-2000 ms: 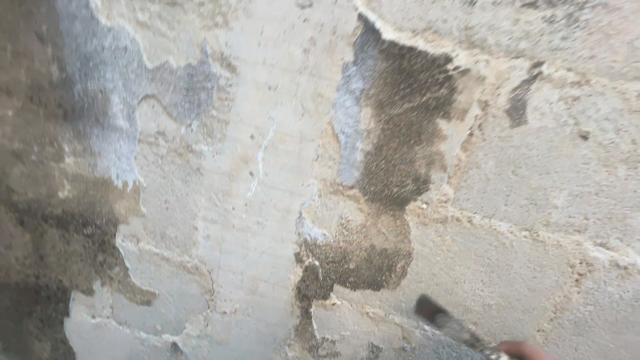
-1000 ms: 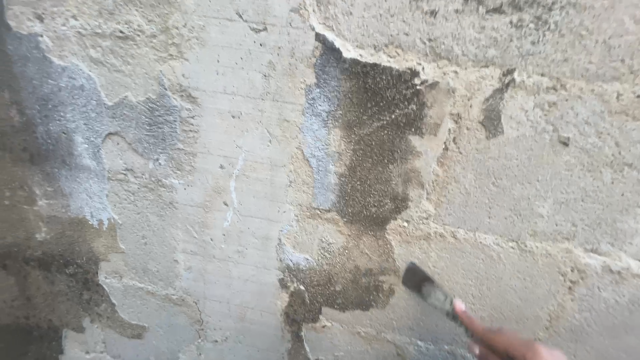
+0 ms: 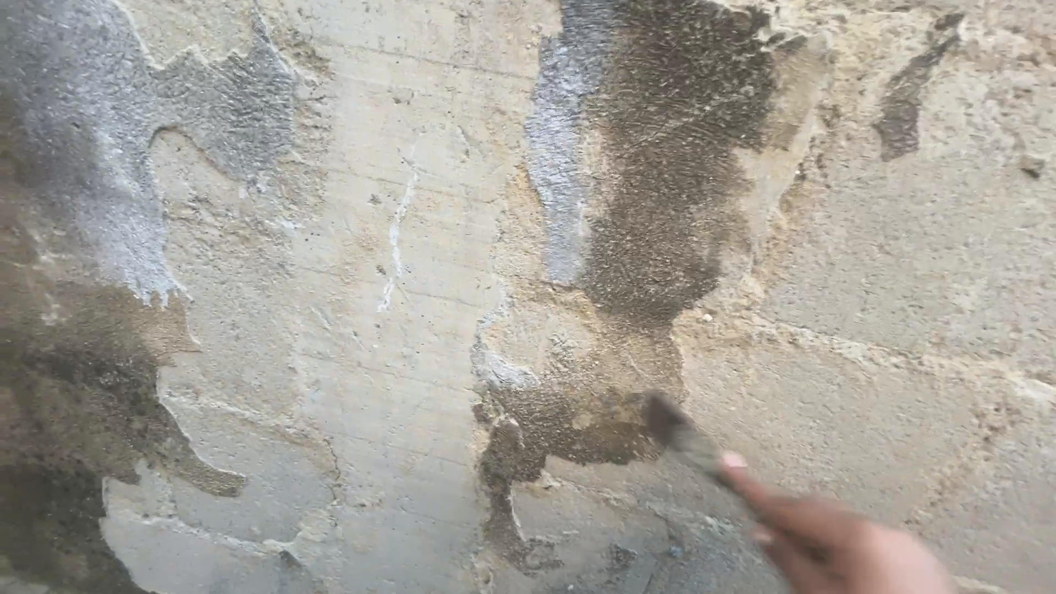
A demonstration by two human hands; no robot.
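My right hand [image 3: 833, 528] comes in at the lower right, its fingers closed on a short hand tool [image 3: 693, 441] with a dark, flat end. The tool is blurred, and I cannot tell whether it is a scraper or a brush. Its tip lies at the right edge of a dark brown patch [image 3: 602, 433] on the rough masonry wall; contact is unclear. Above that spot the brown patch [image 3: 676, 165] widens beside a grey-blue strip [image 3: 565, 157]. My left hand is out of view.
Pale, cracked plaster or mortar [image 3: 396, 371] runs down the middle of the wall. Peeled grey-blue [image 3: 107, 148] and dark brown areas [image 3: 74, 396] show at the left, with ragged edges. Rough block faces and raised joints [image 3: 866, 351] fill the right side.
My right hand and the tool have moved left onto the brown patch; a second ago the tool's tip was just right of it. More of the hand shows than two seconds ago.
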